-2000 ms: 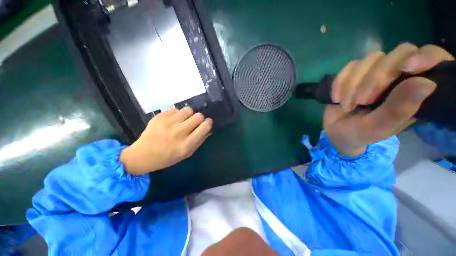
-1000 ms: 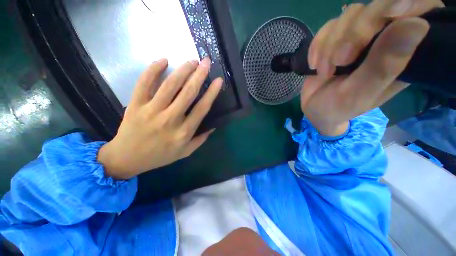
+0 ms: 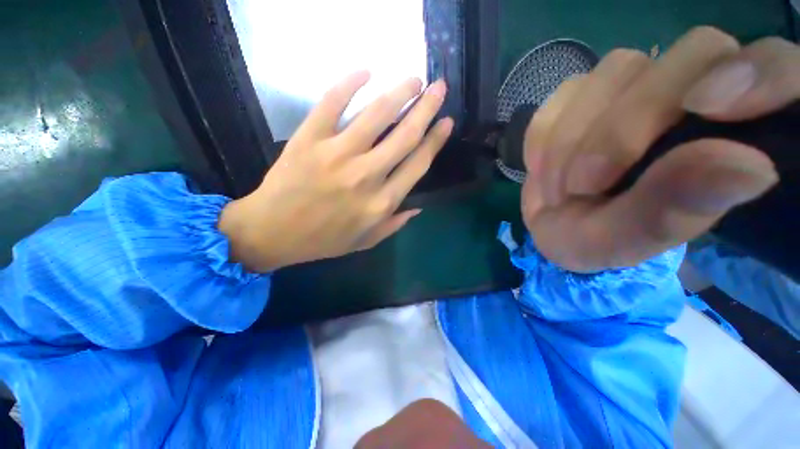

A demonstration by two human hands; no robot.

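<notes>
The open tablet body, with its shiny silver-white plate, lies in the black fixture tray at the top. My left hand rests bare over the near end of the plate and frame, fingers spread, gripping nothing visible. My right hand holds the black electric screwdriver. Its dark nose points left, over the left part of the round screw tray, towards the fixture's right edge. The hand hides part of the screw tray. I cannot make out the bit tip or any screw.
The glossy dark green bench mat ends at an edge in front of my body. A whitish-grey surface is at the lower right. Blue fabric and a dark area show at the right rim.
Since a second ago, the screwdriver nose has moved left from over the screw tray's middle to its left side, near the fixture. The fixture and my left hand appear further right in the view.
</notes>
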